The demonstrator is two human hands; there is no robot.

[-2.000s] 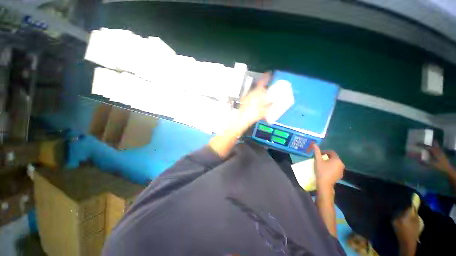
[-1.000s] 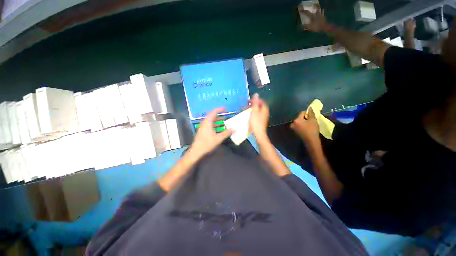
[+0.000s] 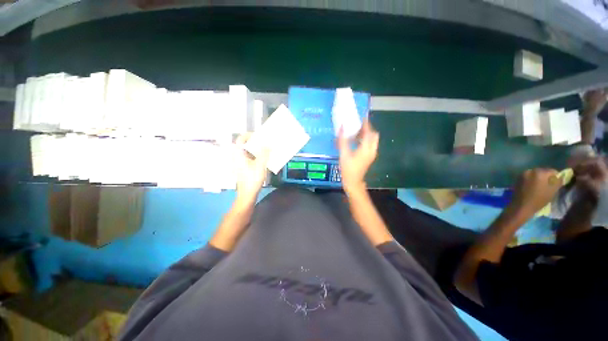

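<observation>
My left hand point(image 3: 253, 163) holds a flat white square label pad point(image 3: 283, 138) by its left corner, in front of the left part of the blue digital scale point(image 3: 313, 136). My right hand point(image 3: 359, 150) has its fingers on the lower end of a slim white carton point(image 3: 346, 112) at the right part of the scale platform. The scale's green displays show on its near edge. Two long rows of white cartons point(image 3: 193, 114) stand left of the scale, very bright, so single boxes are hard to tell apart.
Several white cartons point(image 3: 560, 126) stand on the green bench at the right, with one point(image 3: 471, 135) nearer the scale. Another lies farther back. A person in black at the right holds a yellow piece point(image 3: 564, 177). Brown corrugated boxes point(image 3: 97, 213) are below the bench at left.
The view has turned and levelled. My hands have moved apart: the left now holds the white square, and the right is at a carton on the scale, which was bare a second ago.
</observation>
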